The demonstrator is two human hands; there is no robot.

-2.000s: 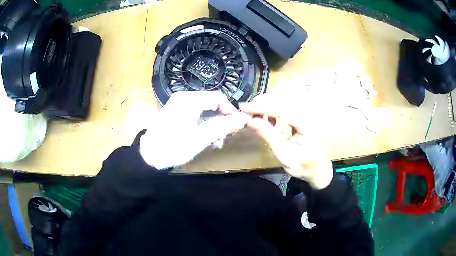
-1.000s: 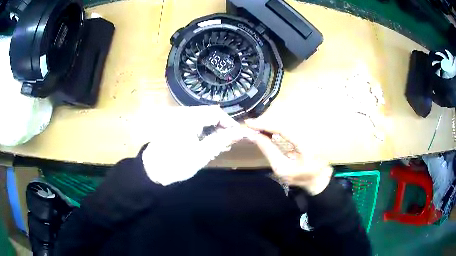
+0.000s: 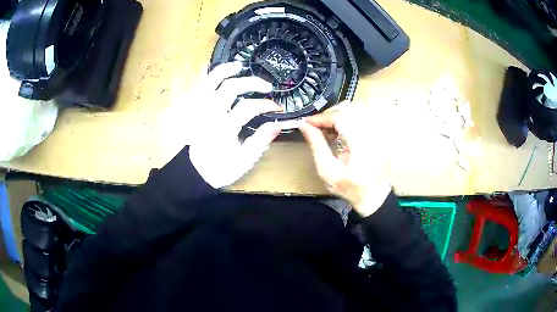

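Note:
A black fan head (image 3: 327, 36) lies grille side up on the bench, joined to its thick black base (image 3: 372, 33) at upper right. My left hand (image 3: 229, 122), in a white glove, grips the near-left rim, with its fingers over the grille and its thumb at the outer edge. My right hand (image 3: 351, 149) looks bare; its thumb and forefinger are pinched at the near rim, close to the left fingertips. A short pale piece (image 3: 289, 124) seems to lie between the fingertips of both hands. Glare and the fingers hide its shape and the rim under it.
Another black fan unit (image 3: 27, 46) stands at the left, above a whitish bundle (image 3: 27, 128). Small white pieces (image 3: 449, 125) lie on the bench's right side. A fan with pale blades (image 3: 545, 91) stands at the far right. Below are a green crate (image 3: 449, 228) and a red stool (image 3: 488, 237).
My hands have come to the fan head's near rim from just in front of it. The left fingers have spread over the grille. The view has shifted, so the fan sits higher.

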